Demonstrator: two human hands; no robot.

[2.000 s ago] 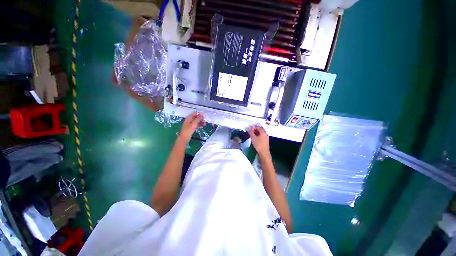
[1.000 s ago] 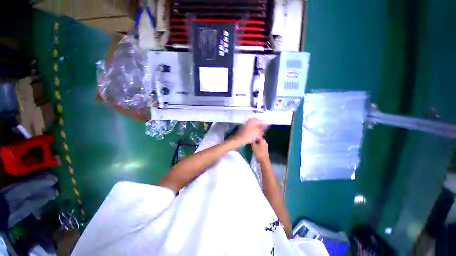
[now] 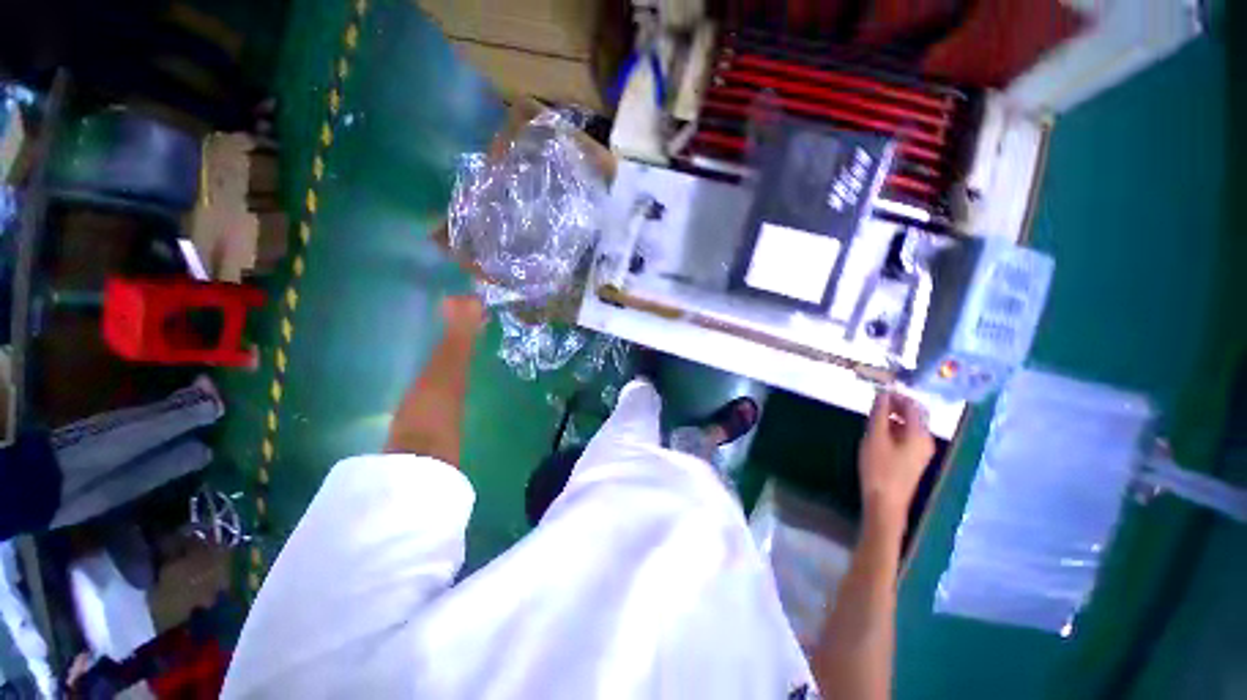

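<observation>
A black retail box (image 3: 818, 205) with a white label lies on the sealer plate, its far end towards the rollers. The bar sealer (image 3: 739, 334) has a brownish strip along its front edge. My right hand (image 3: 896, 440) is at the right end of that edge, fingers bent close together; whether it holds anything is too blurred to tell. My left hand (image 3: 465, 317) is out to the left, beside the scrap film box, small and blurred. Crumpled clear film (image 3: 527, 212) is heaped in the scrap film box, with film offcuts (image 3: 540, 346) hanging below it.
The roller conveyor (image 3: 834, 103) glows red behind the sealer. A control box (image 3: 996, 312) stands at the sealer's right. The bag stack (image 3: 1046, 499) lies further right beside a metal arm (image 3: 1197, 486). A red crate (image 3: 178, 323) is at the left, beyond the yellow-black floor tape (image 3: 293, 294).
My left hand has moved from beside my right hand to the far left. My right hand stays near the sealer's right front. The camera view has turned and shifted.
</observation>
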